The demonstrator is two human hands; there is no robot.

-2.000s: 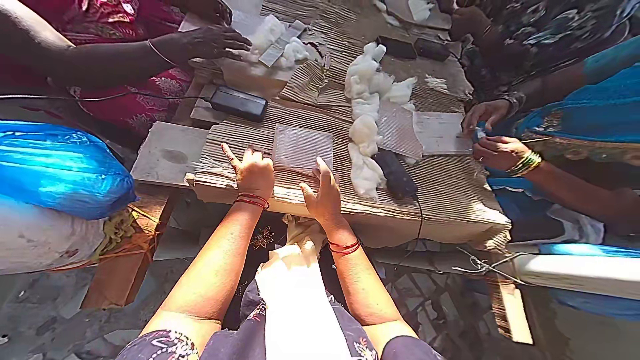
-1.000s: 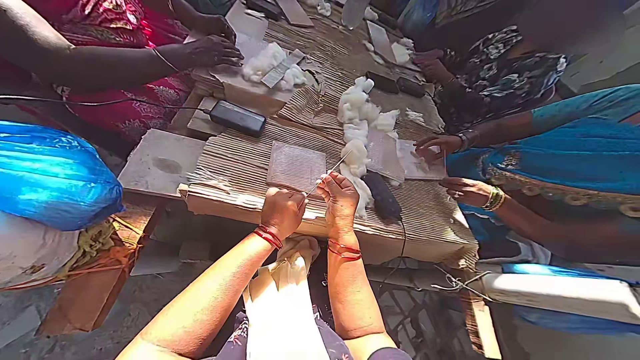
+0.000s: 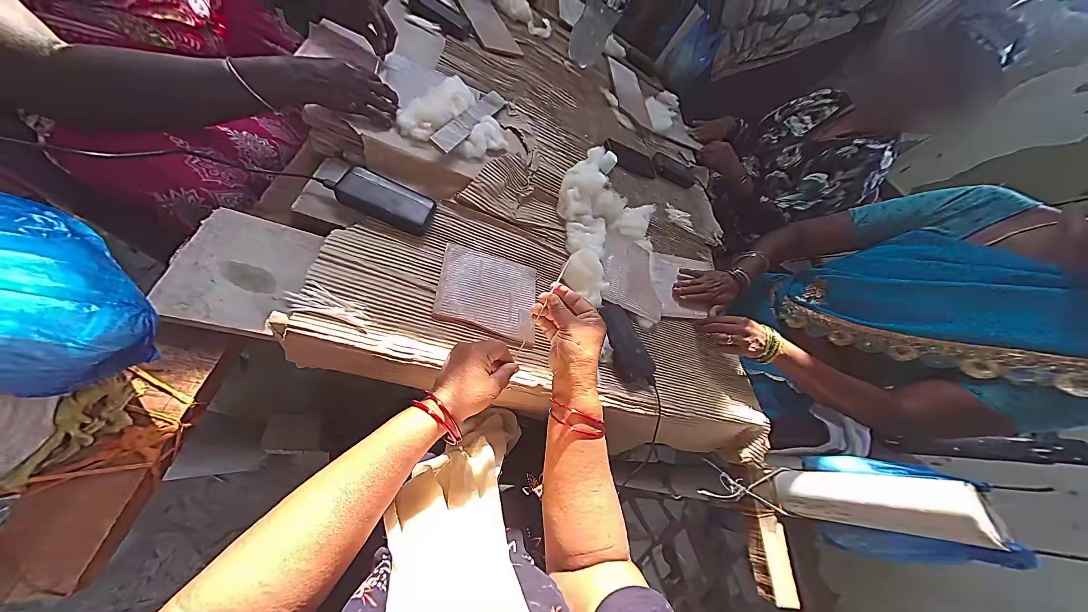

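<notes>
My left hand [image 3: 478, 374] is closed near the front edge of the corrugated cardboard table cover, with a thin strand running from its fingertips. My right hand [image 3: 571, 327] pinches a thin white strand, perhaps a cotton wick, that points up toward the cotton. Just beyond my hands lies a clear ridged square plate [image 3: 486, 293]. White cotton wool [image 3: 586, 208] forms a long pile behind my right hand. Several thin white sticks or wicks [image 3: 327, 306] lie left of the plate. A pale cloth [image 3: 459, 501] covers my lap.
A black power adapter [image 3: 385, 200] lies back left, and another black device [image 3: 626, 344] with a cable sits right of my right hand. Co-workers' hands rest at the right and upper left, near more plates and cotton [image 3: 438, 106]. A blue plastic bag [image 3: 68, 297] stands at far left.
Two seconds ago my hands were apart at either side of the plate; they came together at its near right corner, with a strand between them. The right co-worker's hands have moved apart.
</notes>
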